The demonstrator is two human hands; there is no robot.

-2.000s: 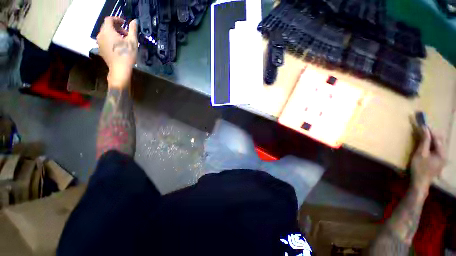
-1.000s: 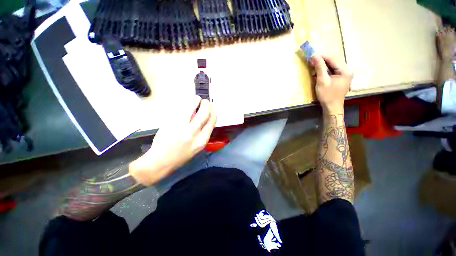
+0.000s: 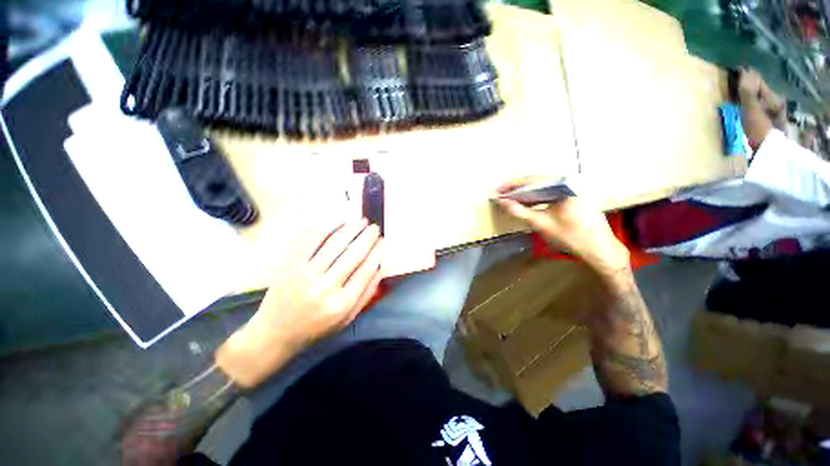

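Observation:
A black plastic housing lies upright in the picture on the pale, overexposed fixture, below a small dark square. My left hand has its fingertips on the lower end of the housing and hides that end. My right hand is to the right above the cardboard, with a slim, flat grey tool between thumb and fingers. The tool is apart from the housing. A small stack of black housings lies left of the fixture.
Tight rows of black housings stand at the back of the cardboard. A black-and-white sheet lies at left. At right, another person's hand is near a blue item. A cardboard box is below the bench.
From reaching into the loose heap at left, my left hand has come to the housing on the fixture. My right hand has moved towards the fixture, and its tool now lies more sideways.

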